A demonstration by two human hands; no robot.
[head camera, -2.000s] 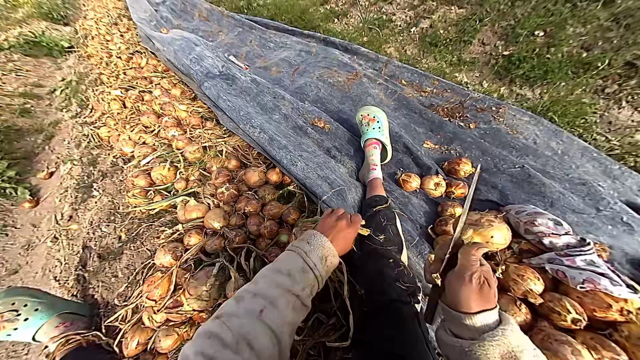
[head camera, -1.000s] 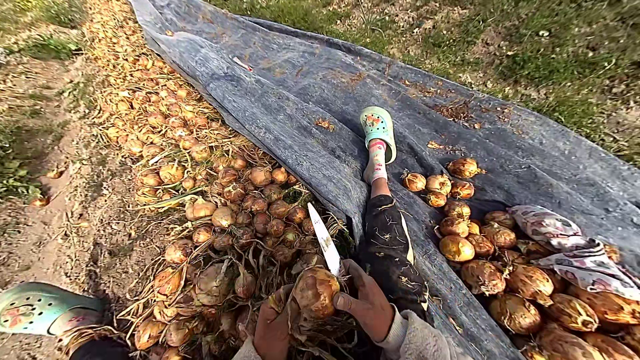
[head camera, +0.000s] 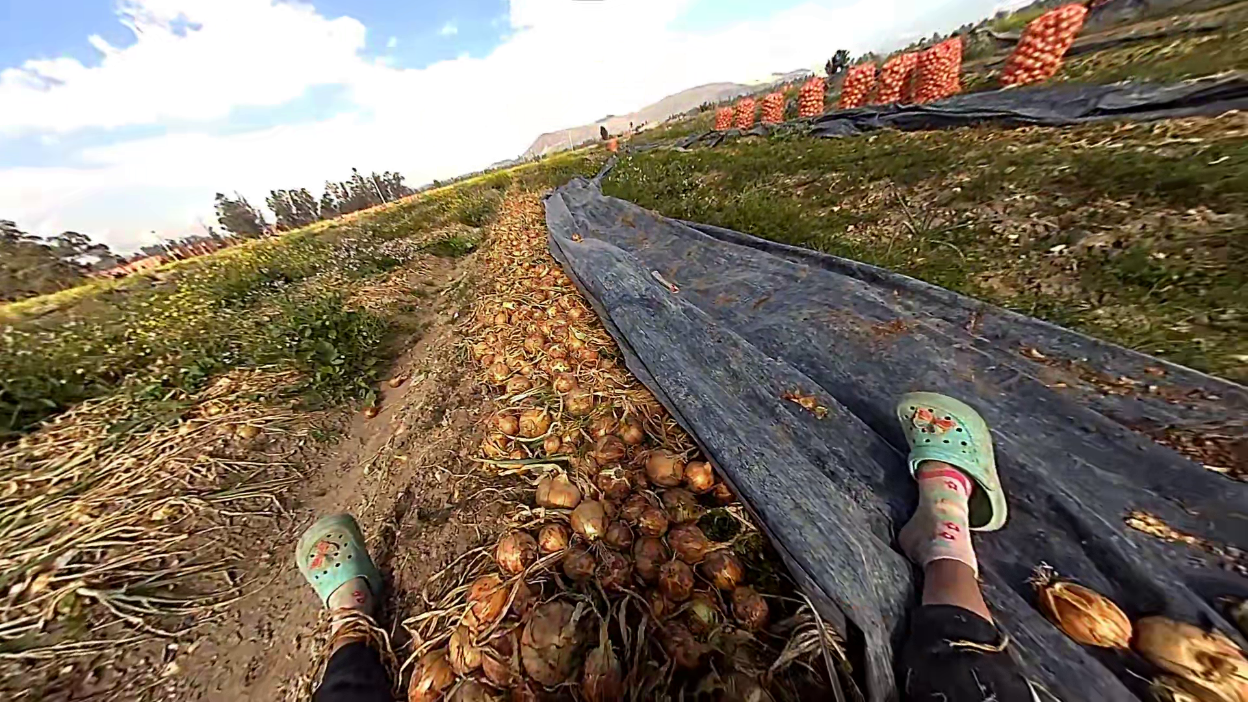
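Observation:
Neither my left hand nor my right hand shows in the head view, and no knife is visible. A long row of harvested onions (head camera: pixel 676 580) with dry stalks lies on the soil between my feet. Beside it, on the right, a dark plastic or fabric sheet (head camera: pixel 780 429) stretches away into the field. A few onions (head camera: pixel 1084 612) with papery skins rest on this sheet at the lower right, partly cut off by the frame edge. What my hands hold or touch is hidden.
My foot in a green clog (head camera: pixel 946 439) is on the sheet; the other clog (head camera: pixel 336 556) is on bare soil at left. Dry onion stalks (head camera: pixel 117 546) lie beyond it. Filled red mesh sacks (head camera: pixel 939 70) stand in a line at the far right.
The view has tilted up strongly to the field and sky. Both hands, the knife and the onion between the hands, seen a second ago, are out of view.

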